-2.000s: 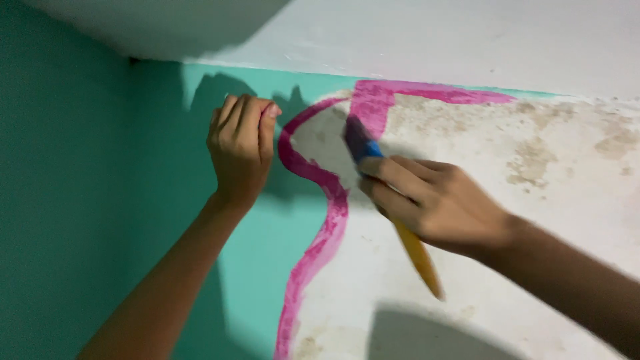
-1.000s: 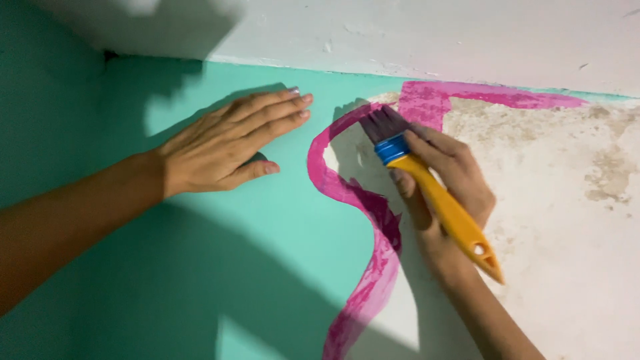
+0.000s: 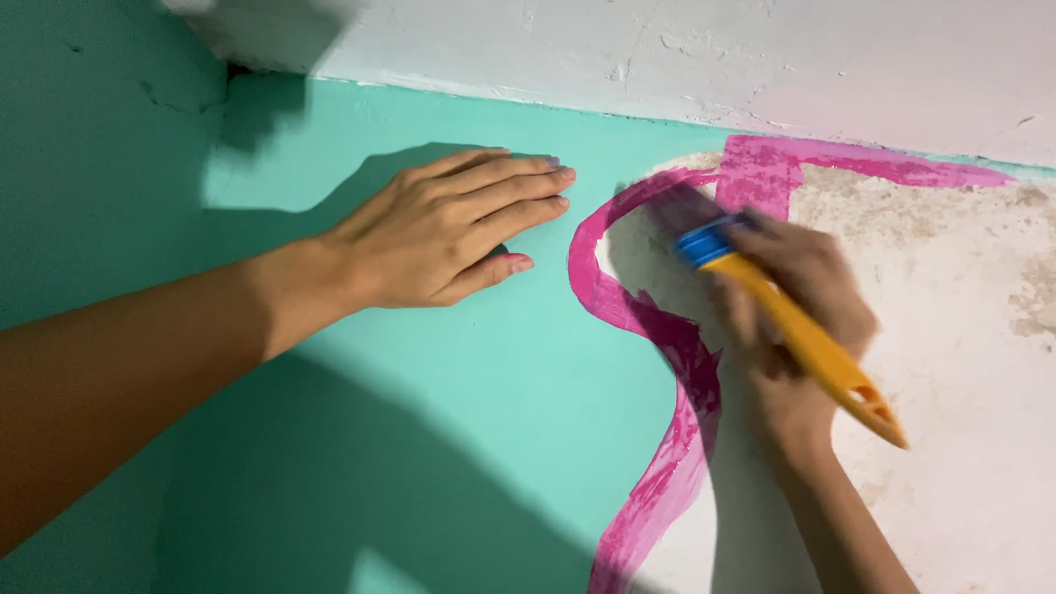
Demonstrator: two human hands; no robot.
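My right hand (image 3: 800, 305) grips a paintbrush (image 3: 792, 322) with a yellow handle and a blue ferrule. Its dark, blurred bristles are at the upper curve of a wavy pink paint band (image 3: 590, 264). This band runs between teal paint and a whitish wall surface. My left hand (image 3: 462, 223) lies flat on the teal wall (image 3: 462, 371), left of the curve, fingers pointing right and holding nothing. Pink paint shows on its thumb. A lighter pink patch (image 3: 755, 177) stands beside the top of the curve.
The white ceiling (image 3: 577, 49) meets the wall along the top. A pink strip (image 3: 891, 162) runs right just under that edge. The bare wall (image 3: 949, 371) at right has brownish stains. At far left, a darker teal wall (image 3: 99, 165) forms a corner.
My left hand was curled two seconds ago; it is now spread flat on the teal wall. The brush has stayed in my right hand near the curve's top, and its handle now tilts more sideways.
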